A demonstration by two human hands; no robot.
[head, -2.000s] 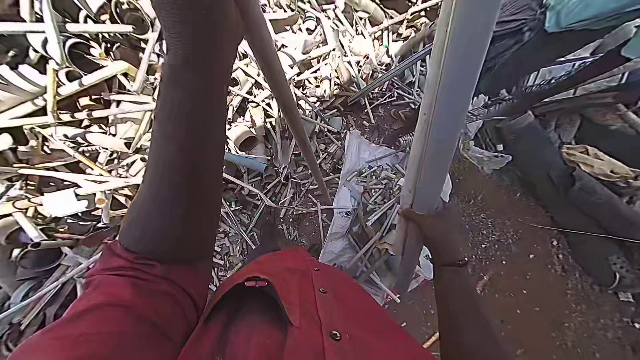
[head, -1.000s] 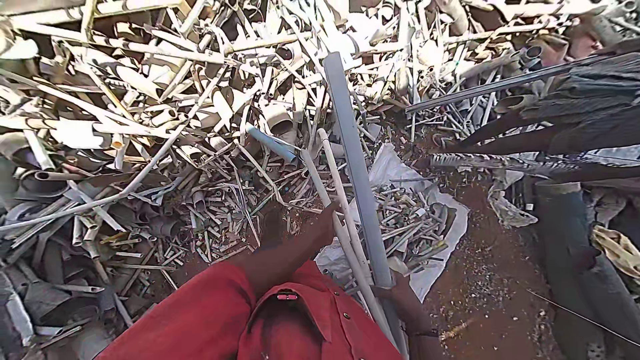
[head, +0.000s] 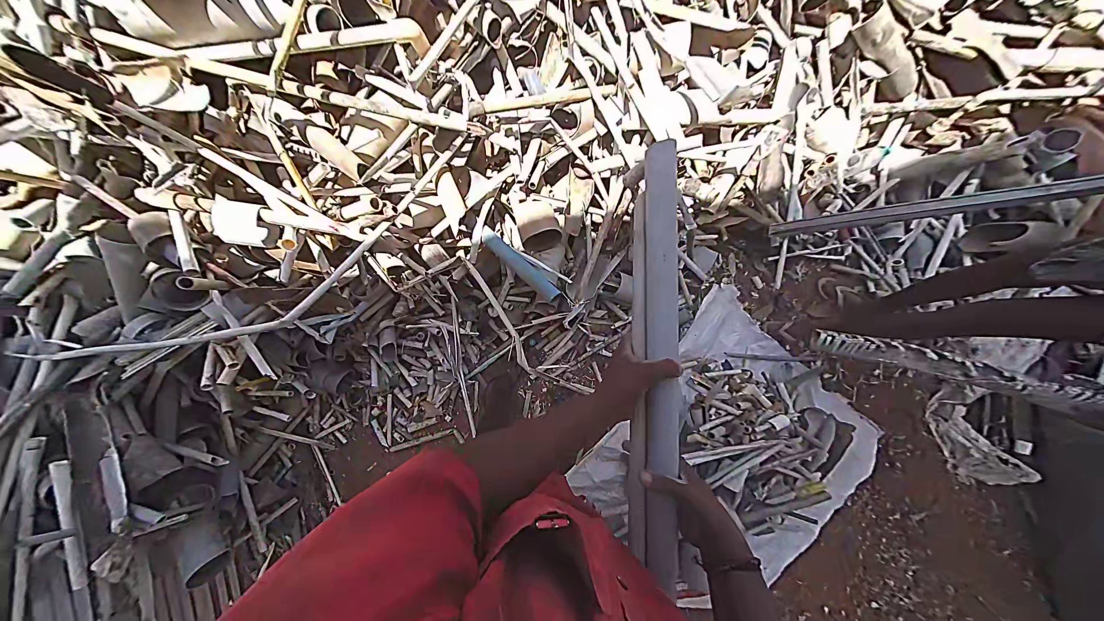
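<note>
A bundle of long grey plastic pipe or trunking pieces (head: 662, 302) stands lengthwise in front of my red shirt. My left hand (head: 640, 371) is closed around its middle, thumb across the front. Lower down, my right hand (head: 677, 492), with a dark band at the wrist, grips the same bundle from the right side. A white plastic sack (head: 841, 509) lies spread on the ground just right of the bundle, with short cut pipe pieces (head: 750, 448) on it. The bundle's lower end is partly hidden near my shirt.
A large heap of scrap plastic pipes (head: 345, 172) fills the left and the far side, with a blue pipe piece (head: 522, 266) in it. At right are another person's arms (head: 966, 319), a long grey strip (head: 940, 207) and crumpled clear plastic (head: 983, 440) on reddish soil (head: 914, 517).
My left hand was away from the grey piece two seconds ago and now holds it. The thinner pipes that angled apart one second ago now lie close along the wide grey piece. The view has shifted.
</note>
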